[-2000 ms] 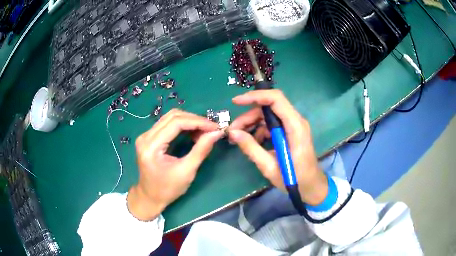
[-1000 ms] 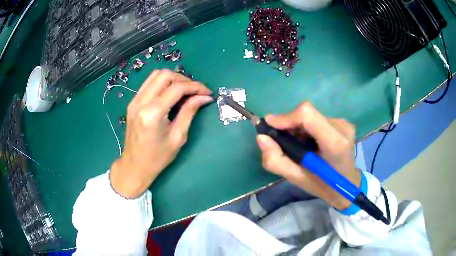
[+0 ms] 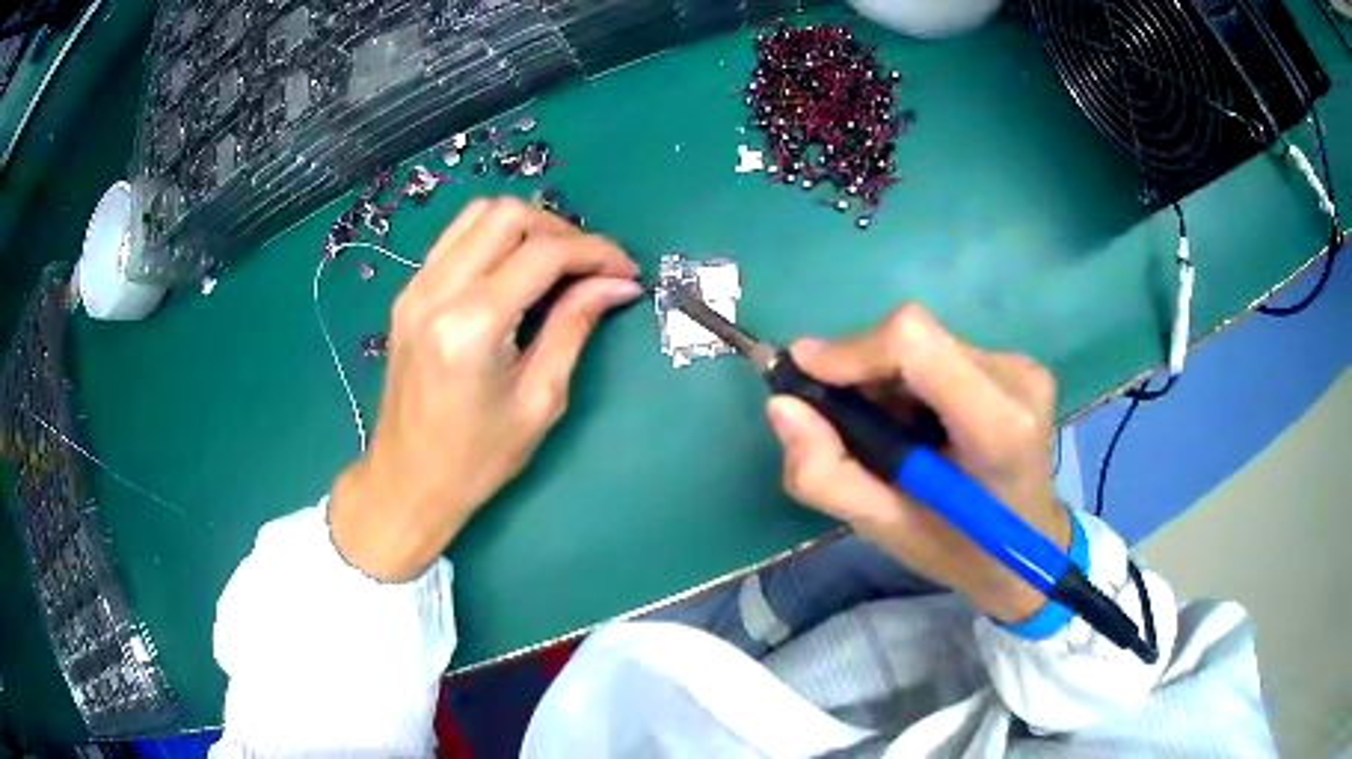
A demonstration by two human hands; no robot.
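Note:
A small silvery-white circuit board (image 3: 709,315) lies flat on the green mat. My right hand (image 3: 927,445) holds a blue and black soldering iron (image 3: 971,504) like a pen, its metal tip at the board's upper left part. My left hand (image 3: 482,371) is just left of the board, thumb and index finger pinched together at the board's left edge. What they pinch is too small to tell, perhaps a tiny component. A thin silvery solder wire (image 3: 343,356) curls on the mat behind my left hand, partly hidden by it.
A dense pile of dark red and silver components (image 3: 824,111) lies beyond the board; looser ones (image 3: 423,181) lie near the clear tray stack (image 3: 341,89). White tubs stand at left (image 3: 122,255) and top edge (image 3: 927,12). A black fan (image 3: 1171,89) and white cord connector (image 3: 1182,315) are at right.
From two seconds ago, my hands have parted, the board lies flat, and the iron tip has swung down onto it. Over the last second the hands have barely moved; the view shifted slightly.

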